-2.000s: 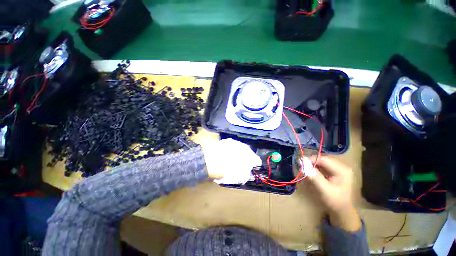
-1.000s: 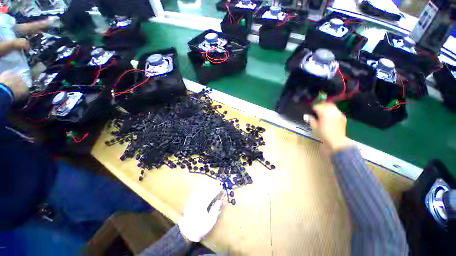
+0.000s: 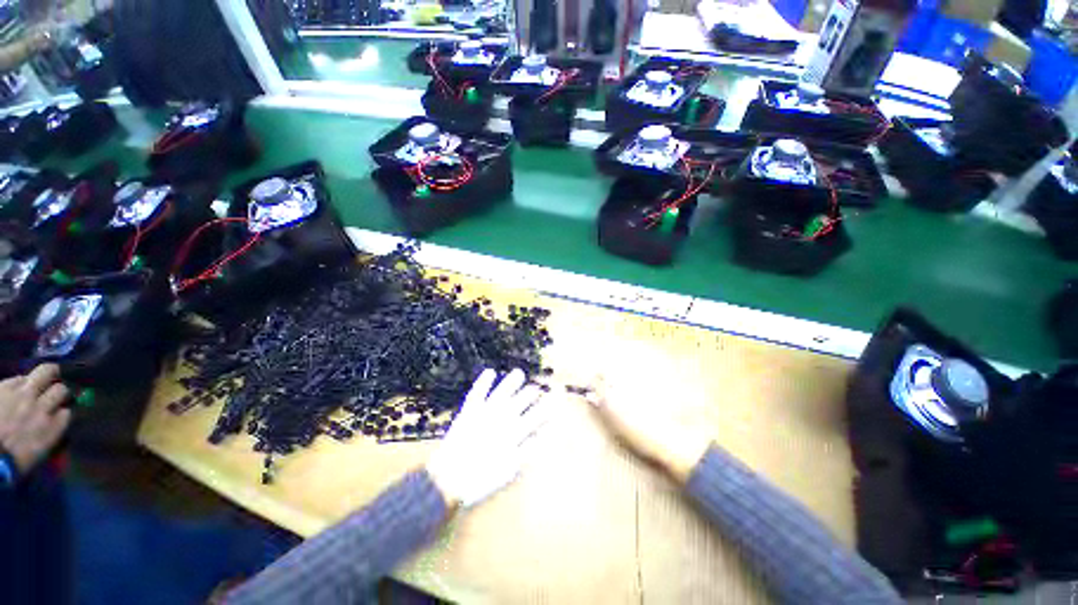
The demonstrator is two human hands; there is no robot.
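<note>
A loose pile of small black plastic fittings point(image 3: 355, 343) lies on the tan bench. My left hand point(image 3: 487, 440), in a white glove, is at the pile's right edge, palm down with fingers spread. My right hand point(image 3: 644, 423) is just right of it, low over the bench and slightly blurred. A small dark piece point(image 3: 579, 390) shows at its fingertips; whether it is gripped is unclear. An opened speaker unit point(image 3: 780, 195) with silver driver and red wires stands on the green belt beyond.
The pale belt edge point(image 3: 733, 317) crosses behind the bench. More opened units stand on the belt, at left point(image 3: 266, 236) and at right point(image 3: 934, 414). Another person's hand point(image 3: 33, 414) is at the far left.
The cabinet I worked on two seconds ago is off the bench. My right hand has come back from a unit on the belt to the bench. My left hand's fingers have spread by the pile.
</note>
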